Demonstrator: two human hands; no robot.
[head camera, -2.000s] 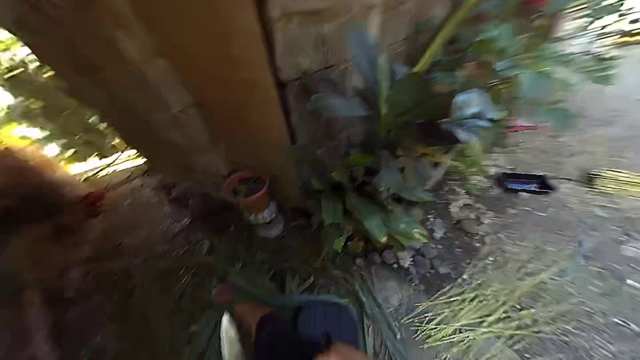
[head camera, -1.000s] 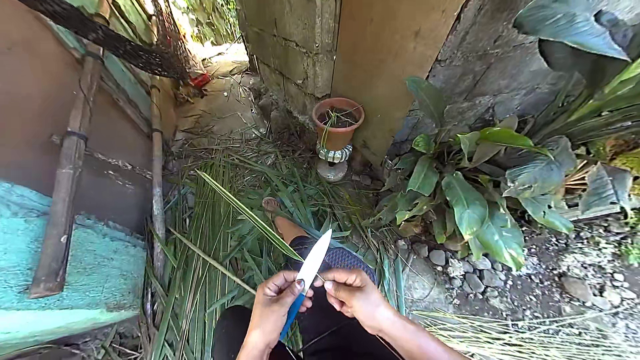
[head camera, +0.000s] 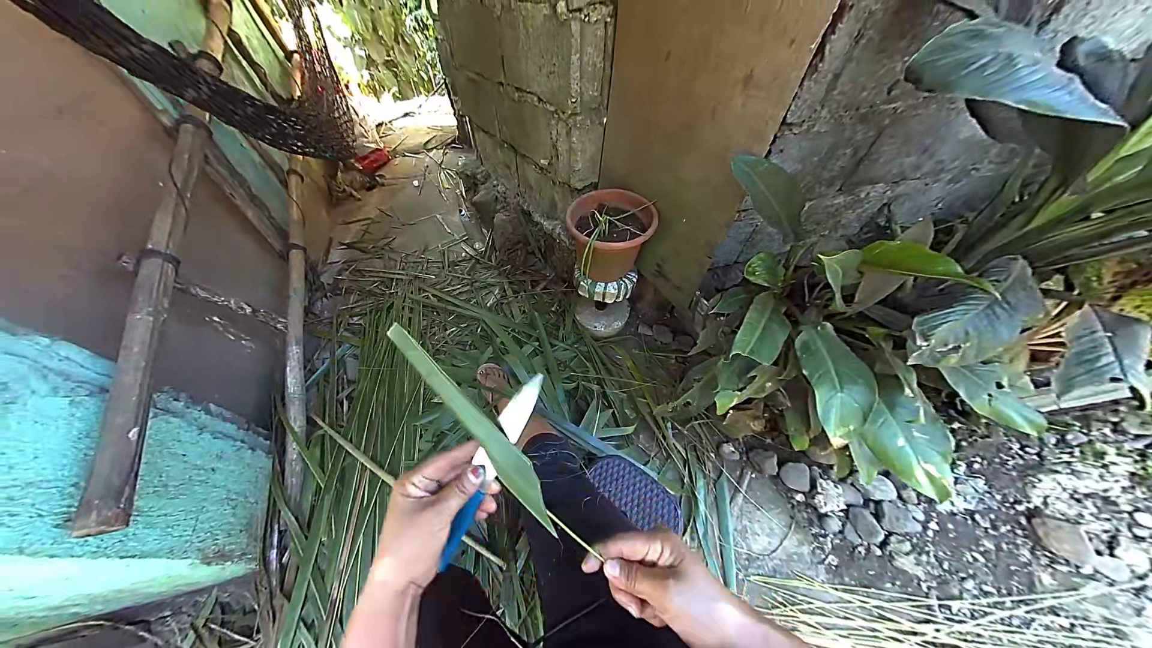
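My left hand (head camera: 436, 508) holds a knife with a white blade (head camera: 519, 411) and a blue handle (head camera: 460, 531), its tip pointing up and away. A long green palm leaflet (head camera: 441, 382) lies across the blade, slanting from upper left to lower right. The leaflet's thin bare midrib (head camera: 576, 535) runs from its lower end to my right hand (head camera: 652, 573), where thumb and fingers pinch it. Below the hands are my legs in dark trousers and a dark patterned slipper (head camera: 635, 492).
Cut palm leaves (head camera: 360, 423) cover the ground at the left, with stripped midribs (head camera: 945, 612) at the lower right. Bamboo poles (head camera: 153, 297) lean at the left. A potted plant (head camera: 612, 236) stands by the block wall; a leafy plant (head camera: 837, 378) grows at the right.
My hands were close together at the knife; now they are farther apart, with the midrib stretched towards my right hand. The leaflet now shows its broad side across the blade.
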